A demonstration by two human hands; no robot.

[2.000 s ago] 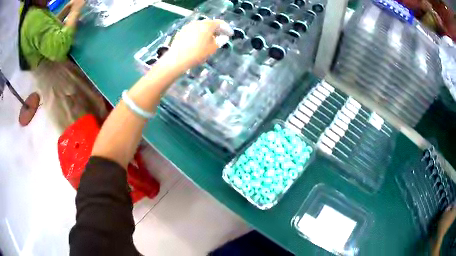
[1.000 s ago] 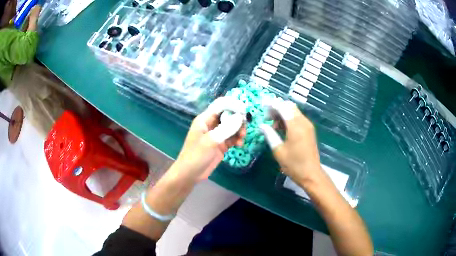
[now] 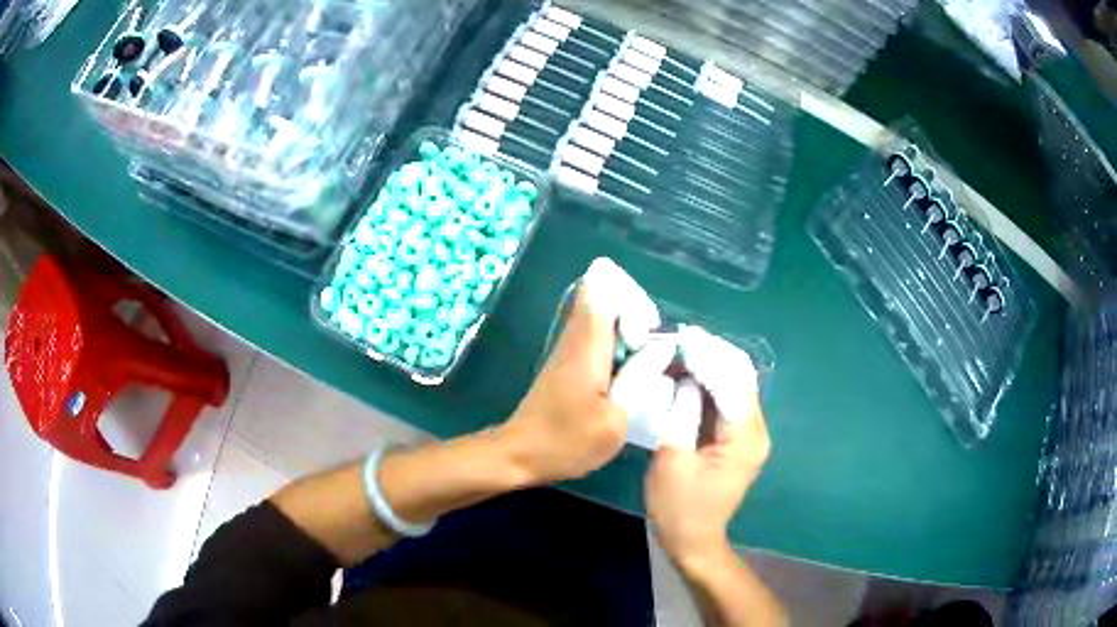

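Observation:
My left hand (image 3: 573, 398) and my right hand (image 3: 708, 459), with white finger cots, meet over the small clear work tray (image 3: 762, 355). Their fingertips are bent close together around a small part, mostly hidden. A dark and greenish bit (image 3: 621, 352) shows at my left fingertips, and a tiny turquoise spot shows at my right fingertips. Whether the right fingers grip something is unclear. The white paper (image 3: 639, 429) is largely covered by the hands. The ring tub (image 3: 321, 306), full of turquoise rings (image 3: 429, 251), stands left of the hands.
Stacked parts trays (image 3: 245, 135) stand at the back left. The rod tray (image 3: 735, 251) with white-headed rods (image 3: 600, 135) lies behind the hands. The finished-piece tray (image 3: 913, 331) with dark-headed pieces (image 3: 943, 233) is at right. A red stool (image 3: 110, 367) stands beside the bench.
The left hand came from the stacked trays to the ring tub, where both hands met. Both have since moved from the tub to the small work tray. The view has shifted right.

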